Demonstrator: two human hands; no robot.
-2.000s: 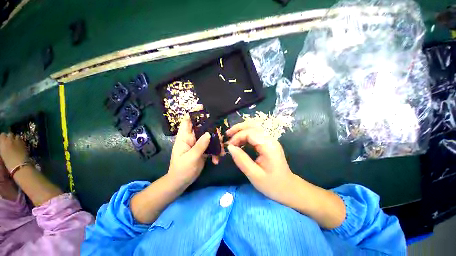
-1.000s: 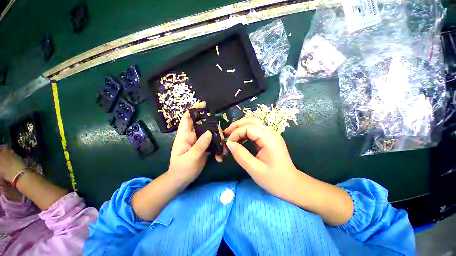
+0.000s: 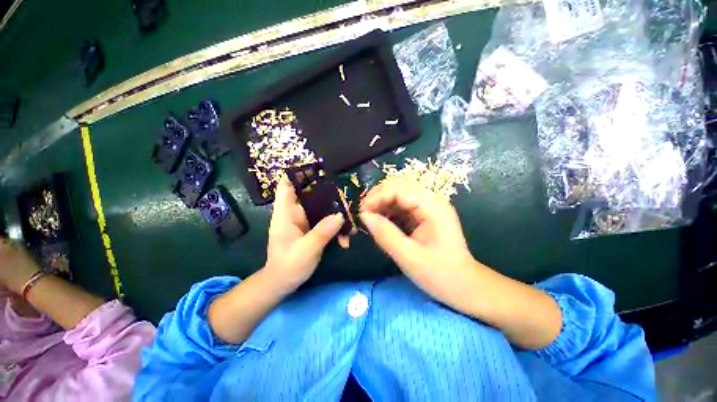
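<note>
My left hand (image 3: 295, 235) holds a black plastic housing (image 3: 321, 201) in front of the black tray, with the thumb on its lower end. Small gold strips show along the housing's right edge. My right hand (image 3: 413, 228) is just right of the housing, thumb and index fingertips close together; whether a tiny piece is between them cannot be told. The black parts tray (image 3: 334, 118) holds a heap of small mixed metal parts (image 3: 275, 149) at its left end and several loose brass strips. A heap of brass contacts (image 3: 436, 177) lies on the bench beyond my right hand.
Several dark housings (image 3: 194, 174) cluster left of the tray. A small clear bag (image 3: 427, 67) touches the tray's right end; large clear parts bags (image 3: 621, 141) lie far right. A pale metal strip (image 3: 228, 69) crosses behind. A person's pink sleeve (image 3: 110, 334) and black tray are left of the yellow line (image 3: 100, 208).
The housing in my left hand has turned and shows more of its face. My right fingertips have drawn slightly away from it. Dark housings beyond the metal strip have shifted right.
</note>
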